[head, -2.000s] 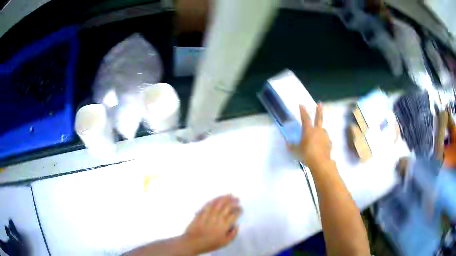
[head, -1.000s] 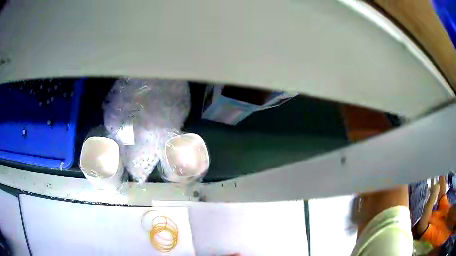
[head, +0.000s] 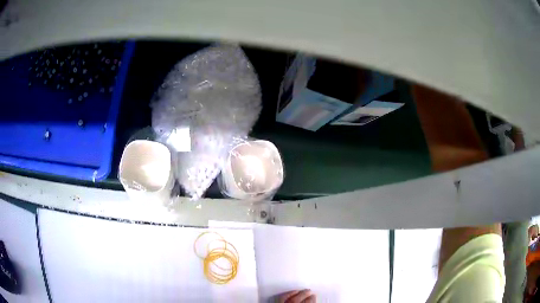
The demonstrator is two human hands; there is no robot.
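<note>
My left hand (head: 297, 296) shows only as fingertips on the white tabletop (head: 320, 260), cut off by the bottom edge. My right arm, in a pale yellow-green sleeve, rises at the right. A brown stretch that looks like its forearm shows beyond the pale bar, over the dark green belt (head: 367, 165). My right hand is not visible; the overhead panel covers that area. A light blue and white box (head: 314, 109) with open flaps stands on the belt, its top partly covered by the panel. Yellow rubber bands (head: 221, 264) lie on the tabletop.
A blue tray (head: 53, 136) with small parts is at the left. A clear bag (head: 207, 94) of small pieces lies between and behind two white cups (head: 253, 168). The pale overhead panel (head: 266, 23) crosses the top. Part of a person in orange (head: 534, 254) shows at the right edge.
My right hand has left the blue-white box on the table and gone out of sight. My left hand has dropped to the bottom edge. The view has shifted, with the panel across the top.
</note>
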